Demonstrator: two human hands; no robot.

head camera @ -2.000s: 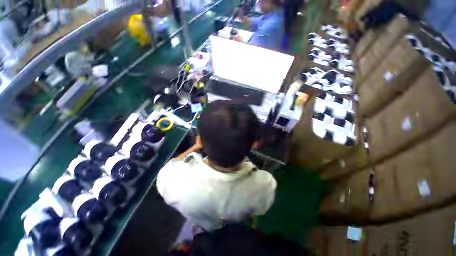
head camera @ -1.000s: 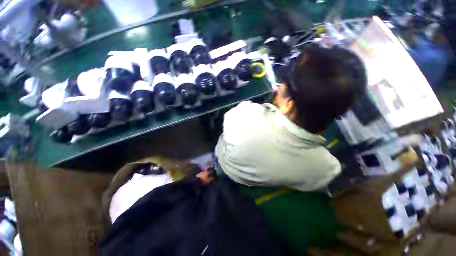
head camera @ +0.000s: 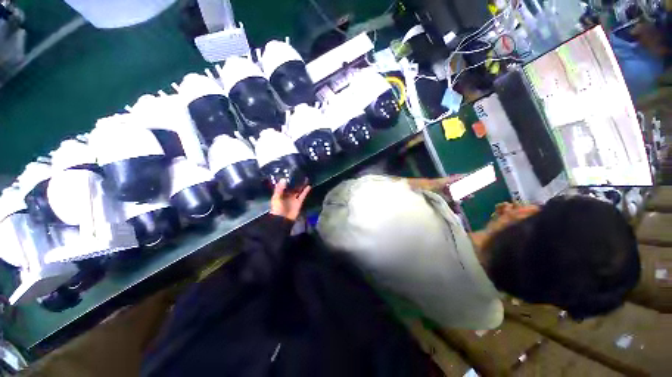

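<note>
Rows of PTZ dome cameras with white housings and black balls stand on the green bench. My left hand [head camera: 289,203], bare in a dark sleeve, holds the black ball of one front-row camera [head camera: 284,166] from the bench-edge side. The thumb and fingers are apart around the ball; some fingertips are hidden. The camera stands among its neighbours. My right hand is not in view.
Another person in a light shirt [head camera: 401,239] is close on the right, holding a white flat item [head camera: 472,182]. Beyond are a keyboard [head camera: 529,127], a bright monitor [head camera: 593,110], tangled cables and a yellow tape roll [head camera: 399,90]. Brown cartons [head camera: 604,339] lie lower right.
The view has turned and come closer to the camera rows. My left hand has come up to a front-row camera. The other person now appears further right, with the white item visible.
</note>
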